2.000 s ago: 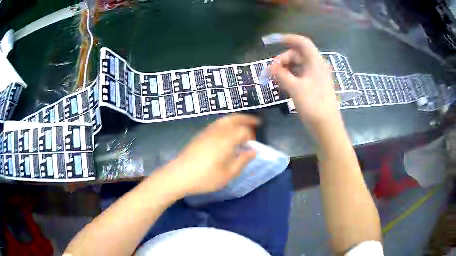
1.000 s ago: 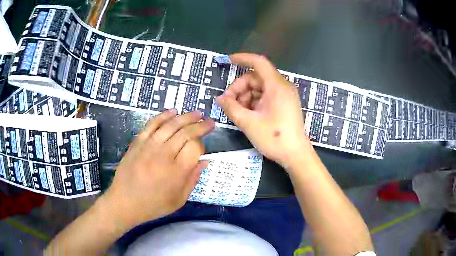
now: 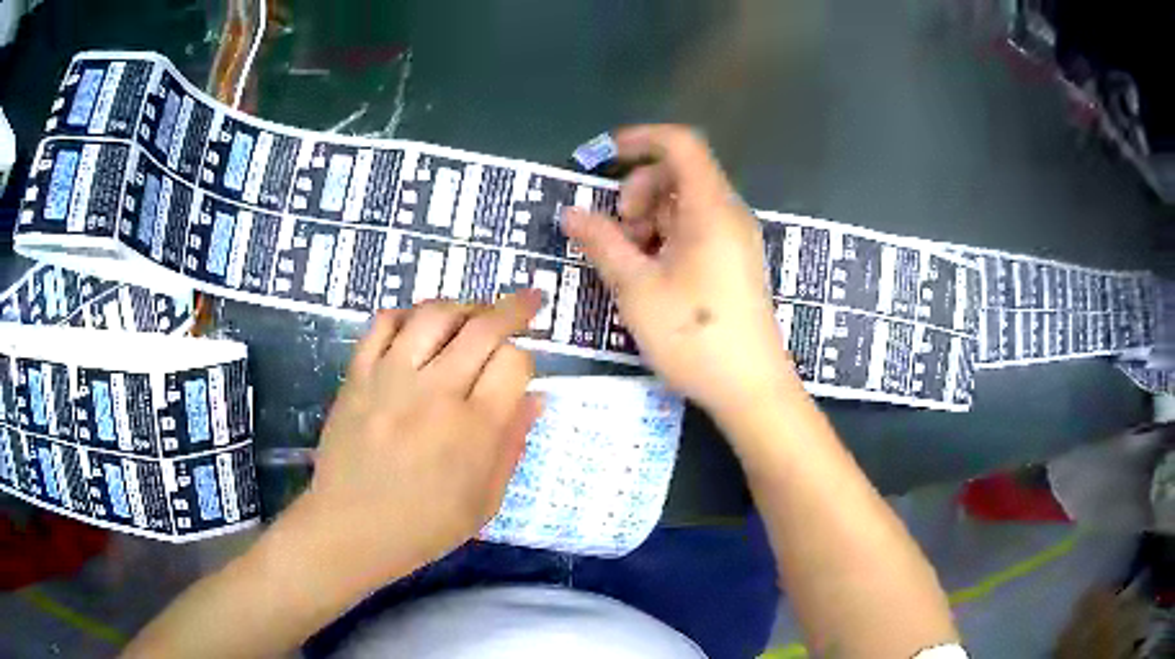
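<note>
The label strip [image 3: 445, 193] lies across the bench with two rows of black-and-white labels; many on its left part show pale blue patches. My right hand [image 3: 689, 264] is over its middle, with a small pale blue sticker [image 3: 595, 152] on the index fingertip and another small piece at the thumb tip, close to an upper-row label. My left hand [image 3: 419, 425] rests at the strip's lower edge, its index fingertip on a pale patch in the lower row. Its palm and thumb side hold the printed sticker sheet [image 3: 599, 470], partly hidden, at the bench's near edge.
The strip rises in a fold at the left, and another labelled section [image 3: 123, 431] lies in front of it. The strip's narrower-looking far part [image 3: 1063, 309] runs right. Dark and clear clutter is at the back right. The dark green bench top [image 3: 825, 90] shows behind.
My right hand came down and left from above the strip, then its thumb moved from the lower row up to the upper row. My left hand moved from the sheet onto the strip's edge.
</note>
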